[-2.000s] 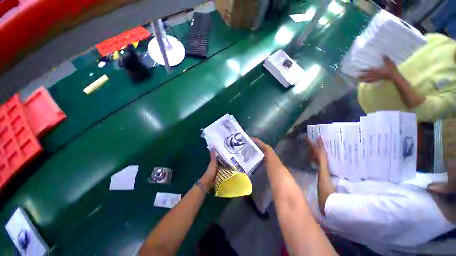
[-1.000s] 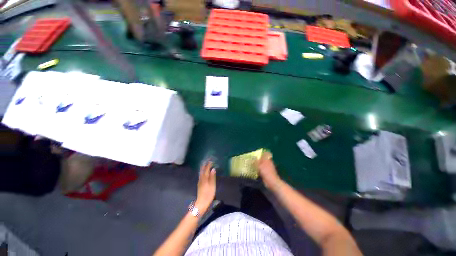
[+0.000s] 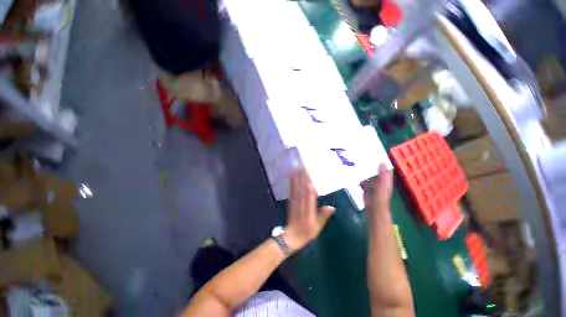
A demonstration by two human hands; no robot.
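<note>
White retail boxes [image 3: 323, 114] with dark pictures stand in a long row of joined blocks on the green bench. My left hand [image 3: 303, 207] is at the near left corner of the row, fingers extended and thumb apart. My right hand [image 3: 379, 186] is blurred at the near right corner, fingers pointing up along the row. Both hands appear to touch the end boxes; neither visibly grips one. Another white piece [image 3: 355, 195], partly hidden, lies between the hands below the row. A narrow yellow dotted piece [image 3: 399, 241] shows beside my right forearm.
A red-orange tray [image 3: 429, 176] lies right of the boxes, with another red piece [image 3: 477, 259] below. A raised shelf edge [image 3: 496, 111] curves along the right. A red stool [image 3: 197, 122] stands on the grey floor [image 3: 149, 204] at left. Brown cartons are at the lower left.
The view has swung left to the box row. My right hand has left the yellow seal sheet it was on; both hands are now at the row's near end.
</note>
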